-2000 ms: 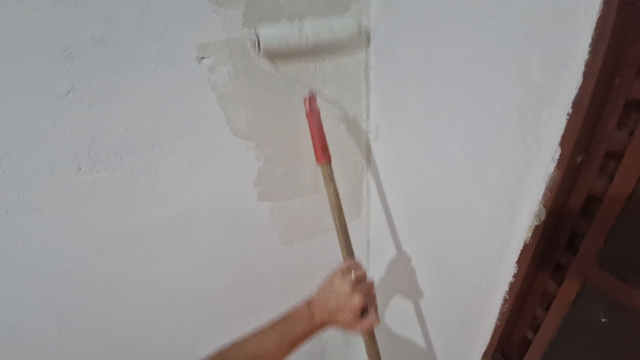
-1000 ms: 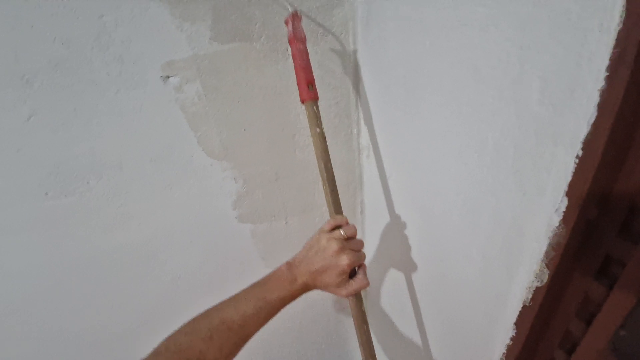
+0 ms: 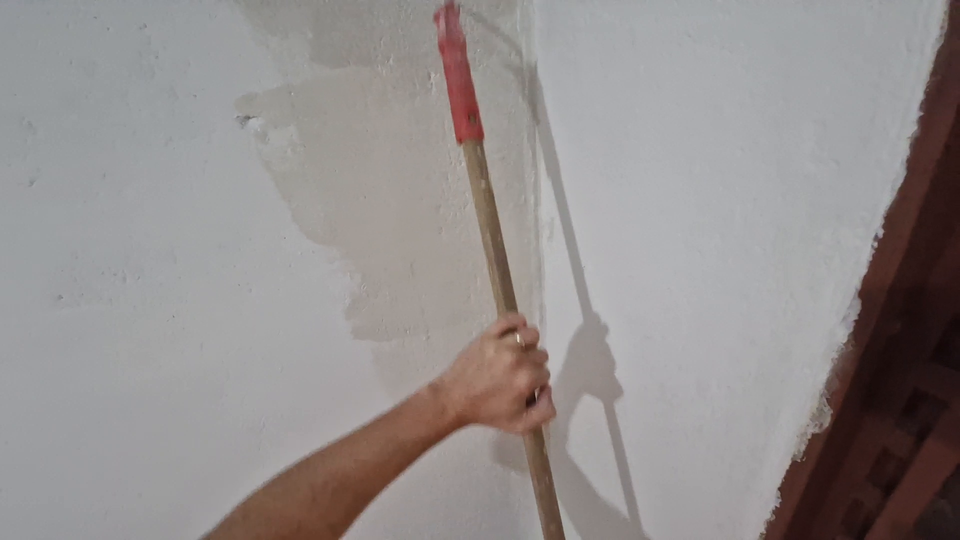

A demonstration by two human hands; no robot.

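My left hand (image 3: 501, 375), with a ring on one finger, is closed around a wooden pole (image 3: 491, 225) just below the middle of the view. A red plastic handle socket (image 3: 459, 82) tops the pole near the upper edge. The roller itself is outside the view now. Behind the pole, a grey-beige painted patch (image 3: 390, 180) covers part of the left white wall (image 3: 150, 315), reaching to the corner. My right hand is not in view.
The right white wall (image 3: 712, 247) meets the left one at a vertical corner and carries the shadow of arm and pole. A reddish-brown structure (image 3: 885, 322), with a rough white paint edge beside it, runs slanting down the right side.
The paint roller, seen on the grey-beige patch two seconds ago, has gone out of the top of the view. My left hand has kept its hold on the pole.
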